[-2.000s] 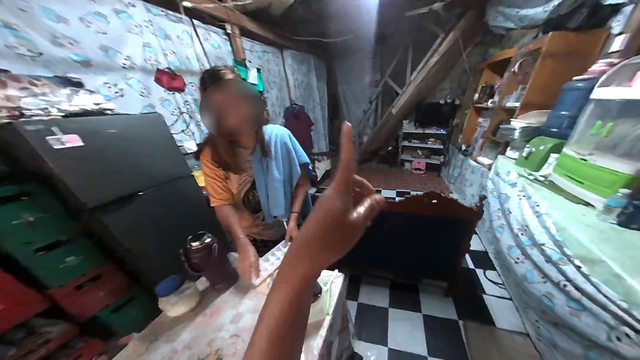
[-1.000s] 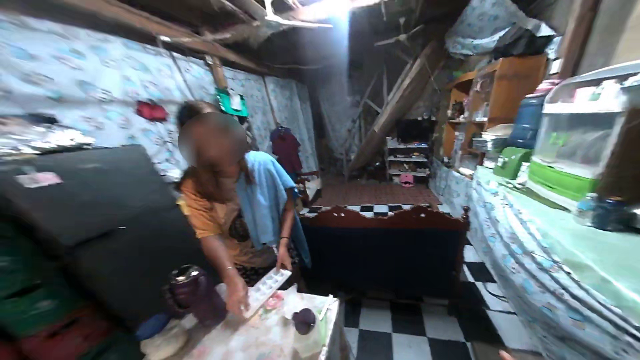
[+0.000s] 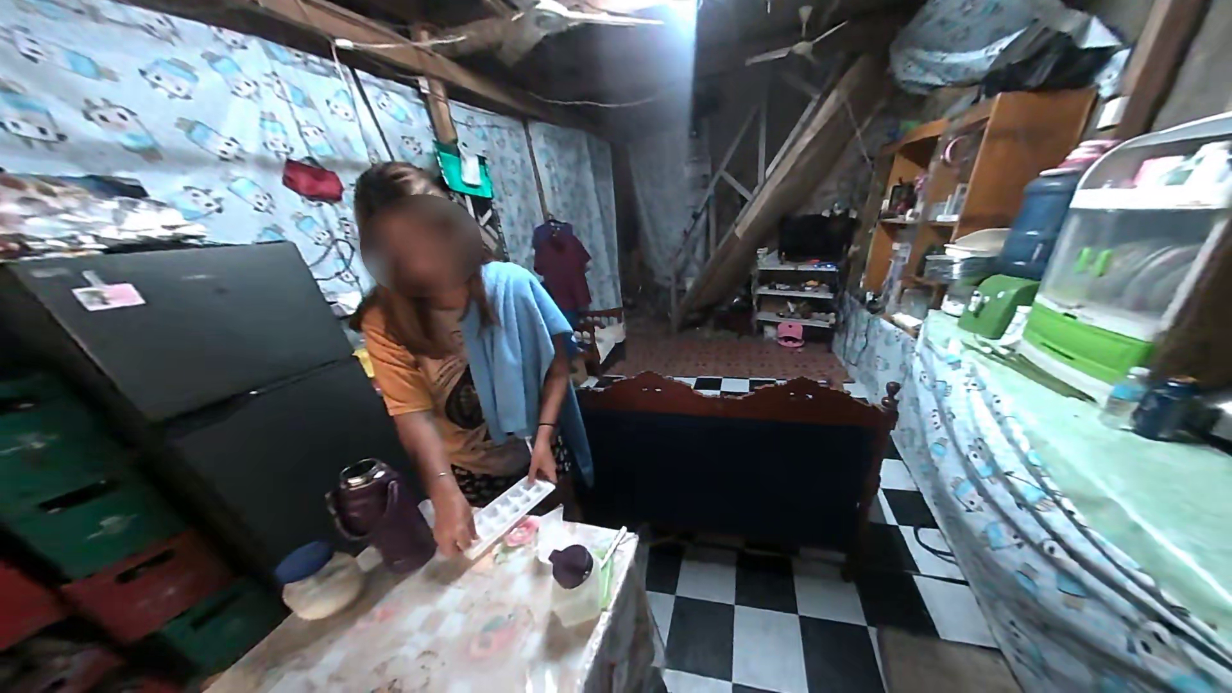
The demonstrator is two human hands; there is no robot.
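Note:
Neither of my hands shows in the head view now. Across the table [image 3: 385, 626], which has a flowered plastic cover, another person [image 3: 462, 385] leans forward and holds a white ice cube tray [image 3: 510, 515] by both ends, low over the tabletop. To the left of the tray stands a dark purple thermos jug [image 3: 390, 520]. Beside it is a jar with a blue lid [image 3: 320, 579]. A purple cap-like object [image 3: 571, 567] rests on a clear plastic container [image 3: 576, 604] near the table's right edge.
A dark refrigerator [image 3: 212, 337] and stacked green and red crates [image 3: 96, 529] stand at the left. Behind the table is a wooden bench's carved back [image 3: 731, 395]. At the right, a covered counter [image 3: 1107, 462] bears a dish cabinet [image 3: 1126, 260] and bottles.
A raised hand and forearm of mine, with one finger pointing up two seconds ago, have left the view. The other person still holds the tray.

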